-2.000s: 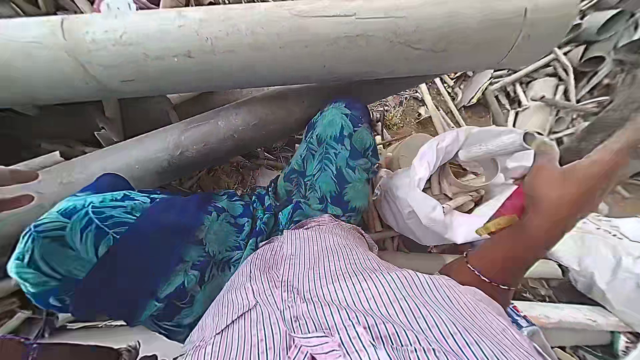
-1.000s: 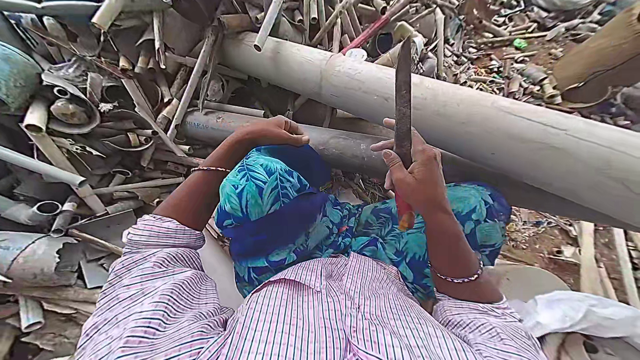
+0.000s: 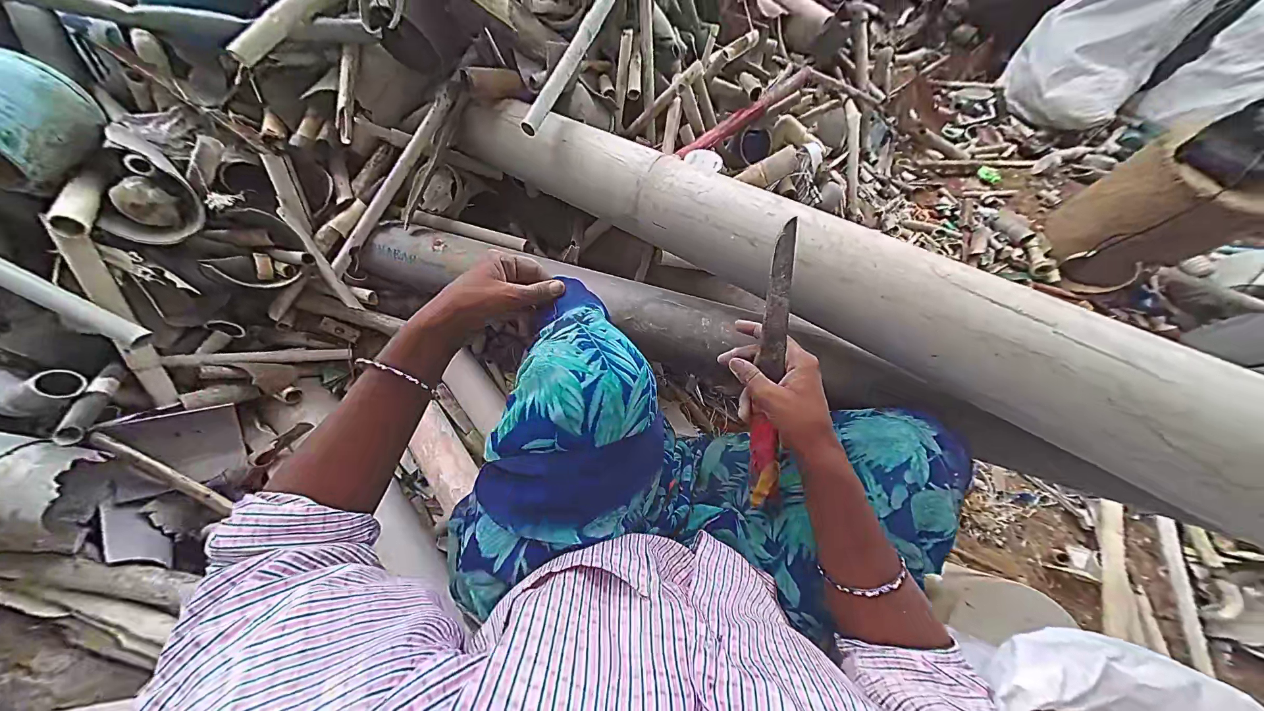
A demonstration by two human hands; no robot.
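Note:
My left hand (image 3: 509, 286) pinches the dark blue hem of the blue-and-teal leaf-print cloth (image 3: 578, 385) that covers my raised knee. In my right hand (image 3: 790, 390) is a knife (image 3: 778, 296), its dark, worn blade pointing up and its red-and-yellow handle below. That hand stands above my other clothed leg, and some of its fingers are spread beside the blade. Just beyond both hands lies a grey plastic pipe (image 3: 662, 316).
A thick pale pipe (image 3: 889, 286) crosses diagonally beyond the grey one. Pipe offcuts (image 3: 385, 197) and broken plastic pieces are heaped at left and top. A brown cylindrical object (image 3: 1136, 207) and white sacks (image 3: 1096, 59) stand at upper right; another white sack (image 3: 1086, 671) is at lower right.
Two seconds ago my right hand was at the open white sack; since one second ago it has held the knife upright over my lap. The view has swung left.

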